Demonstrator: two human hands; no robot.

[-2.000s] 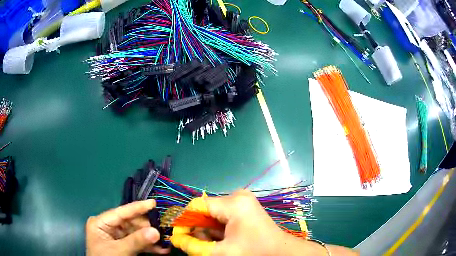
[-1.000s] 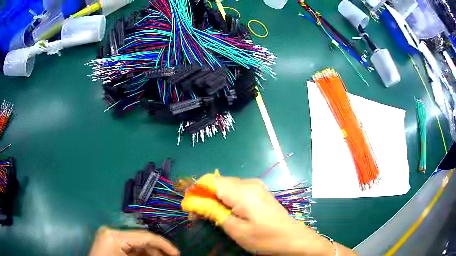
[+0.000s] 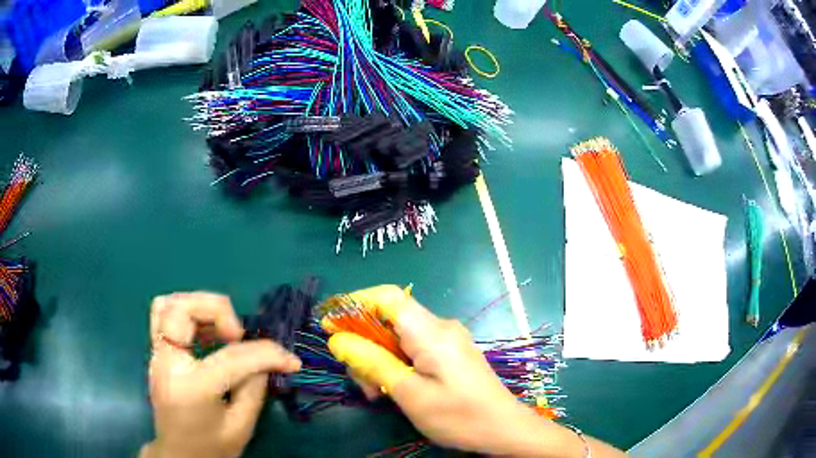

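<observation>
My right hand (image 3: 420,358), with yellow finger cots (image 3: 371,360) on thumb and finger, holds a bunch of orange wires (image 3: 378,333), terminal tips pointing up and left. My left hand (image 3: 210,371) is beside it to the left, fingers bent, fingertips at the black connector housings (image 3: 288,313). Whether it grips a housing is blurred. Blue, purple and turquoise wires (image 3: 519,362) of this small harness group run right beneath my right hand, which hides their middle.
A large heap of part-wired harnesses (image 3: 358,134) lies at the top. A spare orange bundle (image 3: 631,250) lies on a white sheet (image 3: 698,295) at right, beside a green wire bundle (image 3: 753,259). Orange-wired harnesses (image 3: 11,291) are at far left. Translucent cups (image 3: 174,42) lie upper left.
My left hand has risen from the bottom edge to the housings. My right hand still holds the orange bunch, now with its tips more exposed. The view has shifted slightly.
</observation>
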